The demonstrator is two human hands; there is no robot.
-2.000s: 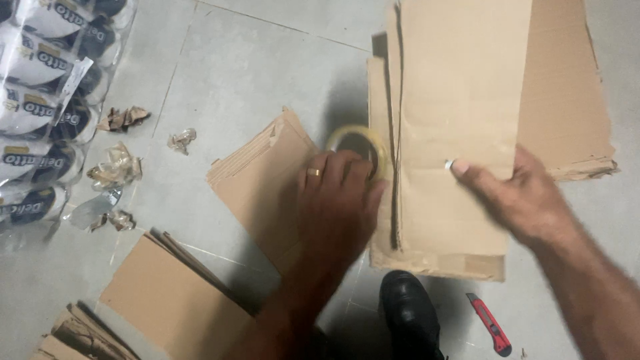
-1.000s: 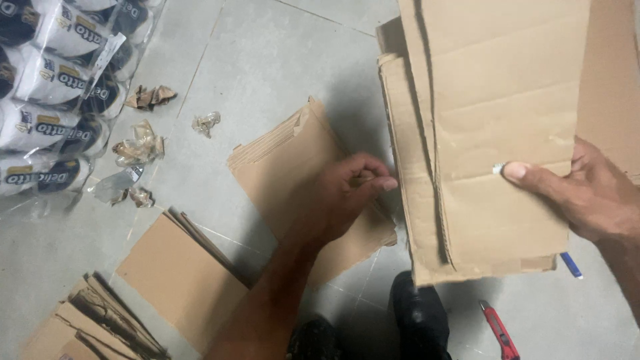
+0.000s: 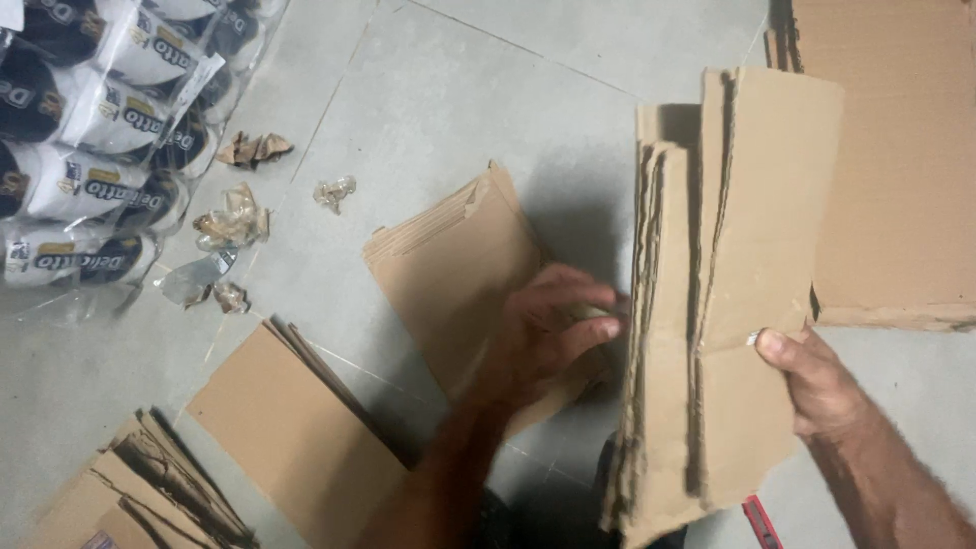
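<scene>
A bundle of folded cardboard sheets stands on edge in front of me, seen along its layered left side. My right hand grips its right part, the thumb on top beside a small white bit. At the bundle's left edge is my left hand, blurred, its thumb and fingers curved around something that I cannot make out. Under that hand, a stack of flattened cardboard lies on the floor. A red utility knife is partly in view below the bundle.
Wrapped paper rolls in clear plastic fill the upper left. Crumpled tape and cardboard scraps lie beside them. More cardboard piles rest at the lower left and in the corner. A large flattened cardboard is at the right.
The roll of tape seen at my left hand two seconds ago no longer shows clearly. The bundle has tilted, so more of its layered left edge shows. My right hand still holds it.
</scene>
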